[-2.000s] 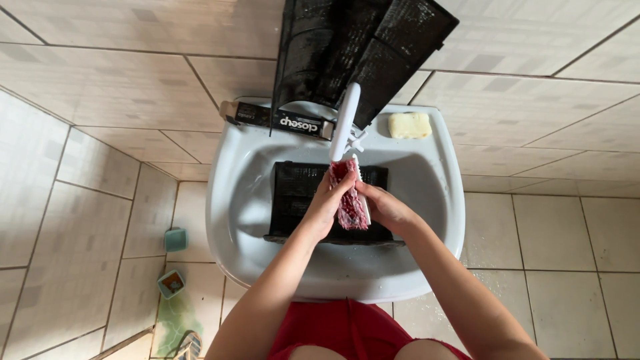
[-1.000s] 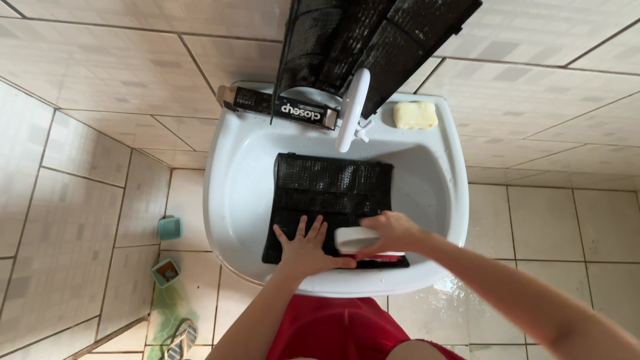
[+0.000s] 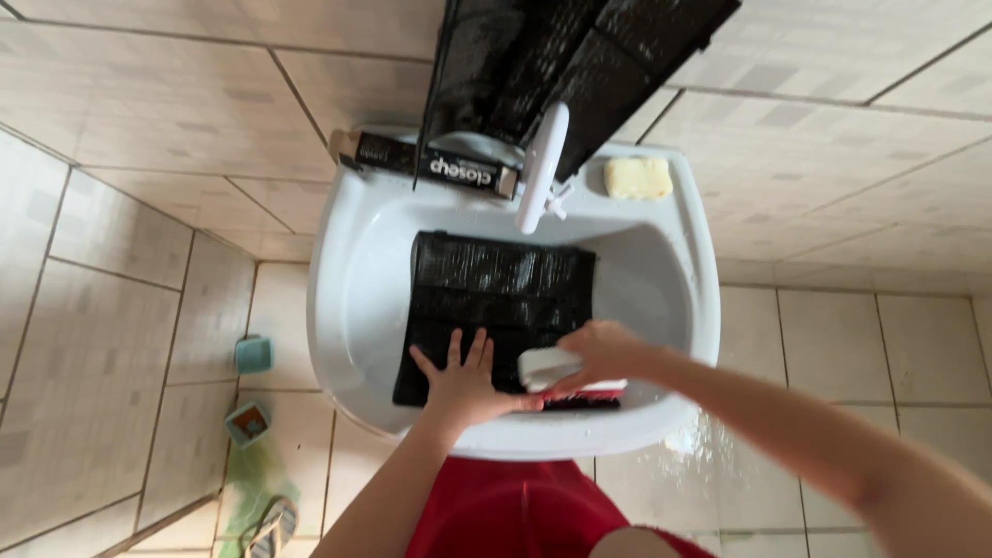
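A wet black mesh panel (image 3: 504, 283) lies in the basin of a pale washbasin (image 3: 364, 310). My left hand (image 3: 465, 387) rests on its lower part with fingers spread, holding nothing. My right hand (image 3: 608, 353) grips a scrub brush (image 3: 549, 368) with a white back and red bristles, pressed on the panel's lower right. The left thumb is close to the bristles. Above the basin is the white faucet (image 3: 542, 167).
More black mesh panels (image 3: 535, 66) lean on the tiled wall behind the faucet. A black toothpaste box (image 3: 434, 164) and a bar of soap (image 3: 638, 178) sit on the rim. Two small teal containers (image 3: 254, 354) and a flip-flop (image 3: 273, 528) are on the floor.
Two seconds ago both hands held the brush, bristles up, below the faucet. Since then the left hand has moved onto the panel, and the right has brought the brush down to it.
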